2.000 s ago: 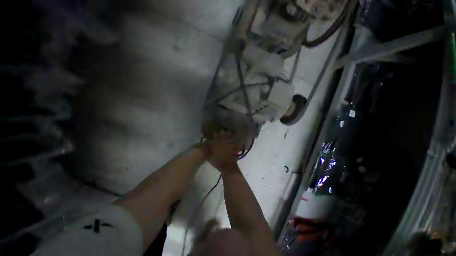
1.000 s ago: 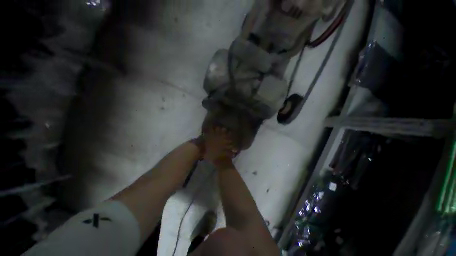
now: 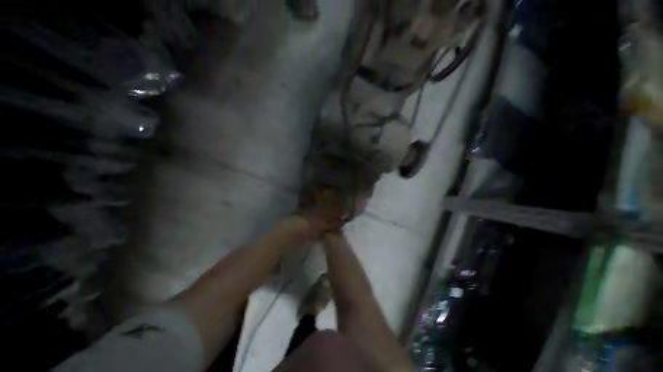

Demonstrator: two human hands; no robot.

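Note:
The air compressor (image 3: 396, 58) is long, dusty and grey-brown, and runs up and away from me. Its rounded near end, the compressor tank (image 3: 338, 174), lies just beyond my hands. My left hand (image 3: 314, 211) and my right hand (image 3: 334, 224) are close together at that near end, blurred and dim. The fingers are against the machine, but what they grip cannot be made out. A small dark carrying wheel (image 3: 414, 159) is at the machine's right side. A thin dark power cord (image 3: 263, 312) trails on the pale floor below my arms.
Dark hanging garments in shiny plastic (image 3: 153, 83) line the left side. Metal shelving (image 3: 520, 212) with packaged garments (image 3: 618, 290) stands on the right. My foot (image 3: 314, 296) shows on the pale floor (image 3: 218, 182) below my arms. A dark hose curves beside the machine's upper right.
The view has shifted along the aisle; a shelf rail sits lower and more green and white packages show at right. Both hands stay at the compressor's near end. A foot has come into clearer view.

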